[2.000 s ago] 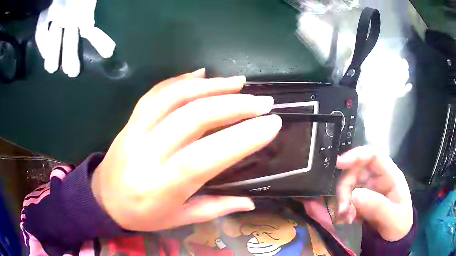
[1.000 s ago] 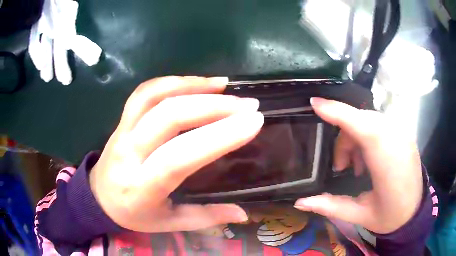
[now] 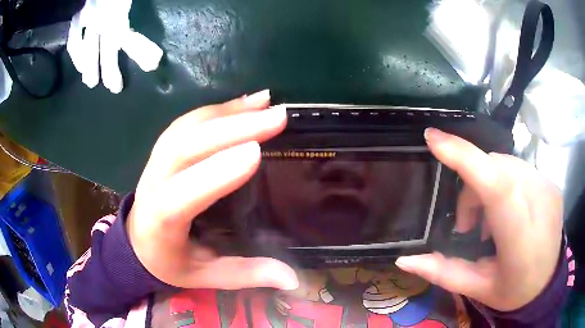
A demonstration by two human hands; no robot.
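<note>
The black video speaker (image 3: 385, 123) lies in front of me, its dark glossy screen reflecting a face, with part of a silver-white frame showing. A lens panel (image 3: 351, 154) with yellow lettering lies over the screen, its top border a little below the unit's top edge. My left hand (image 3: 202, 198) grips the left end, fingers on top and thumb at the lower edge. My right hand (image 3: 494, 218) grips the right end, thumb and a fingertip on the panel's side. Both hands are bare. The black wrist strap (image 3: 529, 54) extends up from the unit's right end.
A limp white glove (image 3: 109, 45) lies on the dark green bench (image 3: 288, 45) at upper left, beside a black cable loop (image 3: 54, 77). Clear shiny plastic (image 3: 465, 38) lies at upper right. A blue crate (image 3: 32, 237) stands at the lower left. My printed apron is below the unit.
My right hand has come up from beside the unit and taken its right end. My left fingers have drawn back left off the screen, showing the yellow lettering. The view has shifted slightly.
</note>
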